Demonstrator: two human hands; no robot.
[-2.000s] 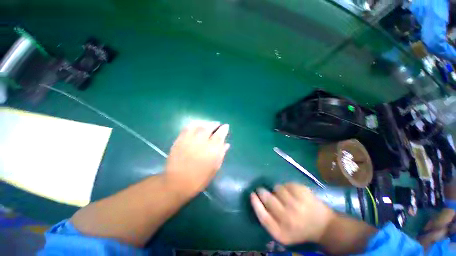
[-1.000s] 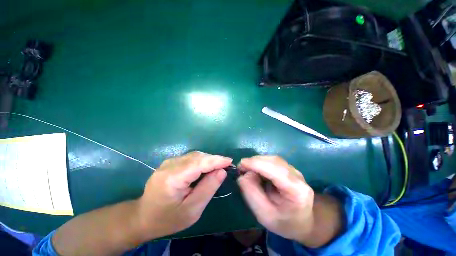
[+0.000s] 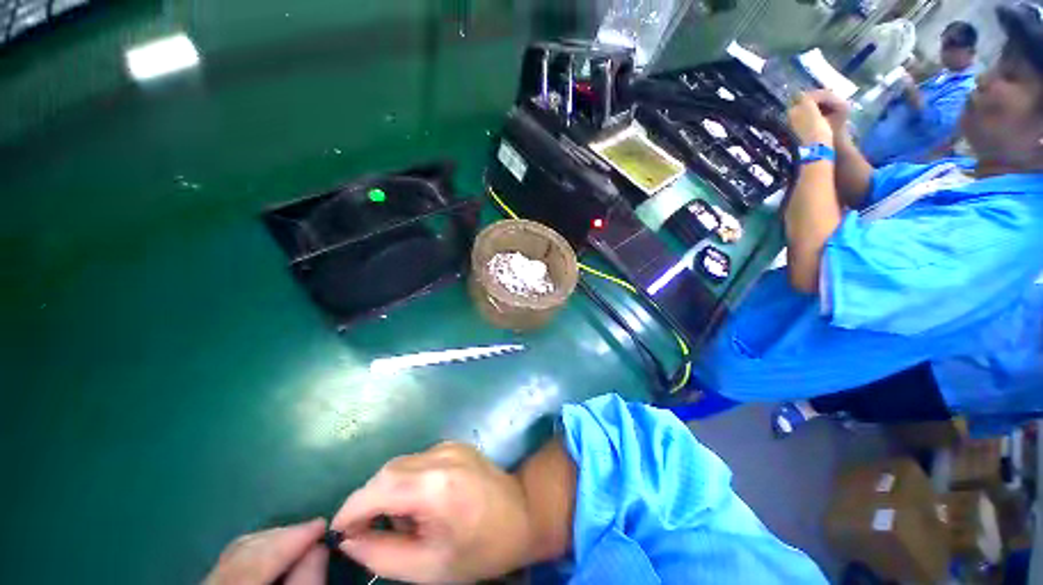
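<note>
A small dark component (image 3: 333, 537) is pinched between the fingertips of both hands, low in the head view. My left hand (image 3: 272, 555) is cut off by the bottom edge; only its fingers show, holding the component from the left. My right hand (image 3: 440, 517) holds it from the right with thumb and fingers. The details of the component are too small to tell. A short bit of thin pale wire (image 3: 375, 579) shows below my right hand at the bottom edge.
Silver tweezers (image 3: 446, 357) lie on the green mat beyond my hands. Behind are a black angled box (image 3: 377, 246), a brown pot of silvery bits (image 3: 524, 274) and a black soldering station (image 3: 555, 183) with cables. Parts trays (image 3: 721, 131) and a person in blue (image 3: 926, 274) are at the right.
The view has swung to the right, so my hands now appear lower left, and the paper has left the picture. Both hands still hold the small piece together.
</note>
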